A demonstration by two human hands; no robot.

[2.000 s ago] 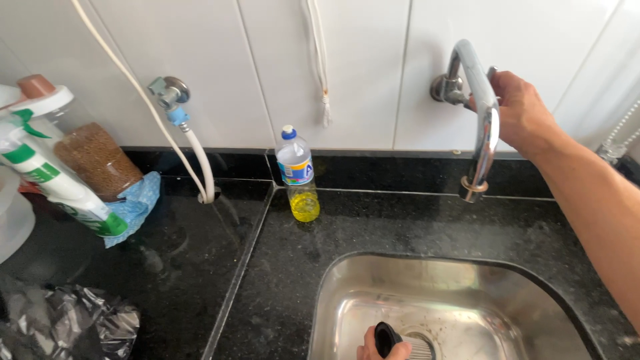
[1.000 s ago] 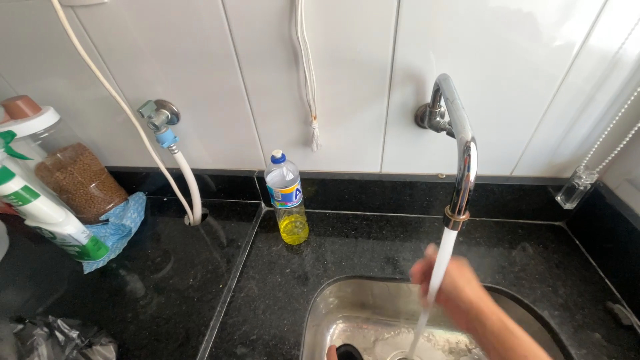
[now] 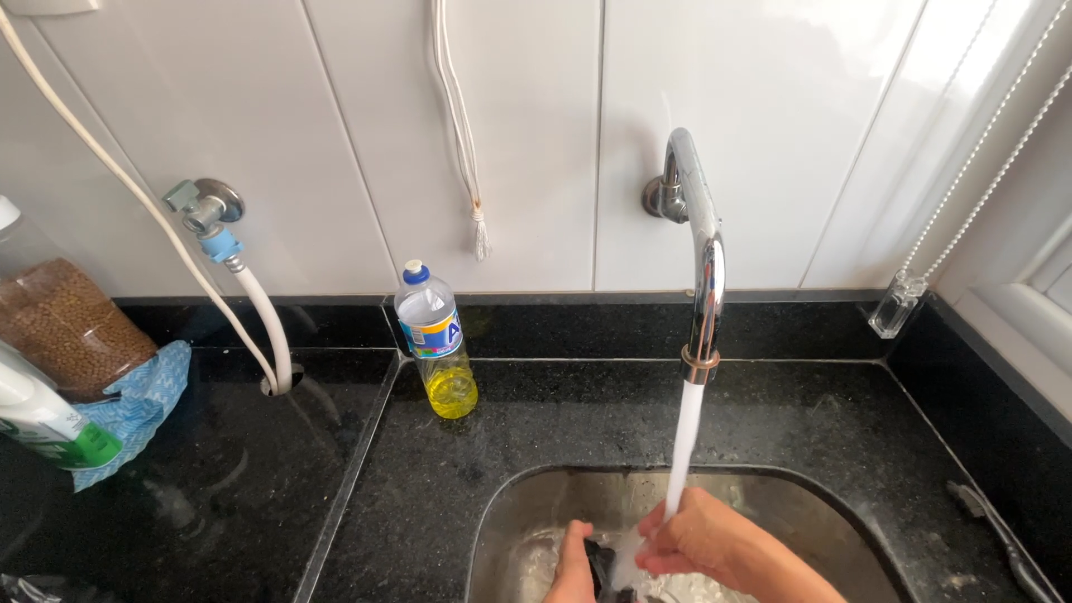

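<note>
Water runs from the wall-mounted chrome faucet (image 3: 706, 285) into the stainless steel sink (image 3: 511, 515). Low in the basin, my left hand (image 3: 574, 565) holds a black object (image 3: 599, 563), mostly hidden by the hands and splashing water. My right hand (image 3: 691, 536) is at the stream, just right of the black object, fingers curled and partly hidden by the water; whether it grips anything cannot be told. On the black counter behind the sink stands a clear bottle of yellow liquid (image 3: 452, 389) with a blue and white cap.
At left are a jar of brown pellets (image 3: 71, 327), a white and green bottle (image 3: 63, 427) and a blue cloth (image 3: 151, 402). A white hose (image 3: 266, 314) enters the counter. A brush (image 3: 997, 532) lies right of the sink; a beaded blind chain (image 3: 980, 176) hangs above.
My right hand was at the wall by the faucet, then beside the stream, and is now lower, close to my left hand. Water has started running. The view has shifted.
</note>
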